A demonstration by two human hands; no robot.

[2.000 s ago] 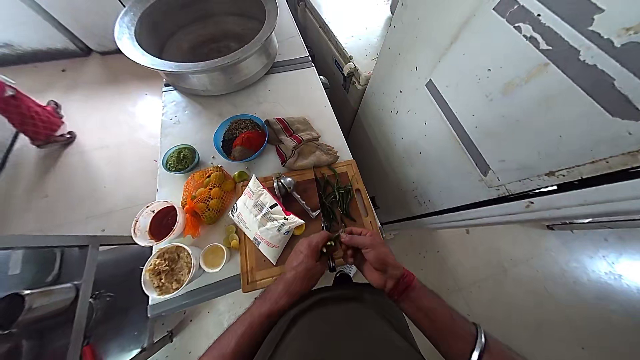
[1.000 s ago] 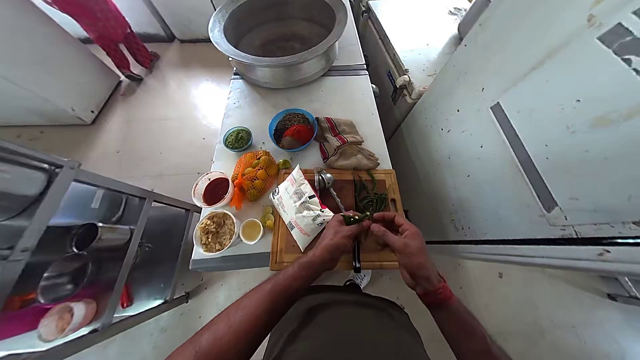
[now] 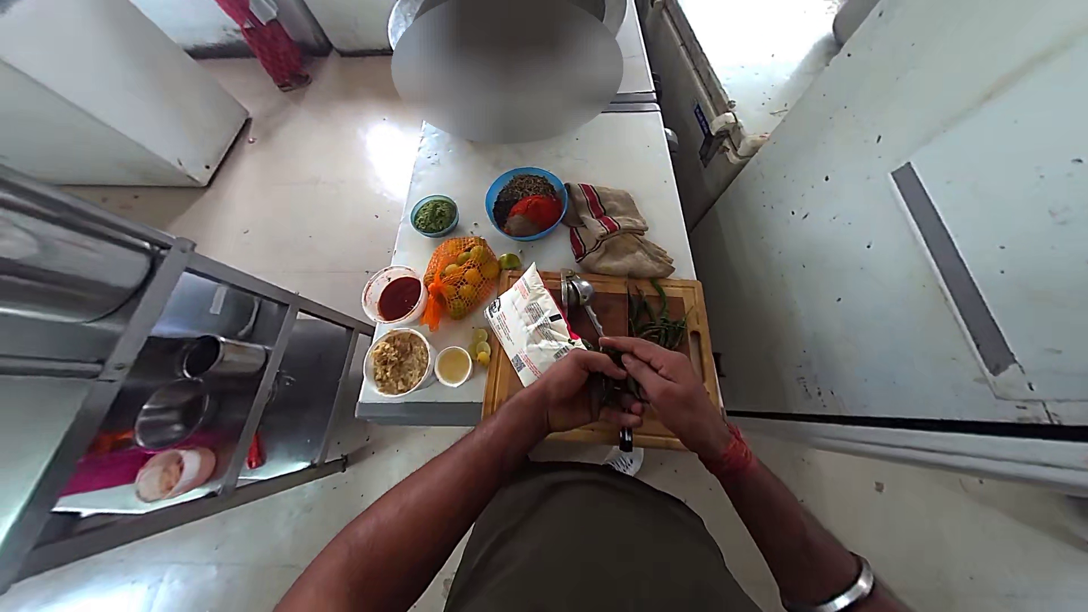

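My left hand (image 3: 582, 393) is curled around dark green chillies over the near part of a wooden cutting board (image 3: 699, 340). Close against it, my right hand (image 3: 667, 382) has its fingertips on the same bunch. More green chillies (image 3: 659, 327) lie on the board's right side, beyond my hands. A metal citrus squeezer (image 3: 578, 293) rests at the board's far edge, left of them. The white printed packet (image 3: 531, 327) leans on the board's left part. A black handle (image 3: 626, 439) shows below my hands; what it belongs to is hidden.
Left of the board are limes in orange netting (image 3: 463, 276), a tub of red sauce (image 3: 399, 297), a tub of chopped pale food (image 3: 399, 363) and a small cup (image 3: 454, 366). Beyond are a blue spice bowl (image 3: 527, 204), green paste (image 3: 434, 216) and folded cloth (image 3: 614, 225). A metal rack (image 3: 280, 365) stands left.
Both hands remain together over the board, with the left now cupped around the chillies. The view has shifted left. The person in red in the background has changed position.
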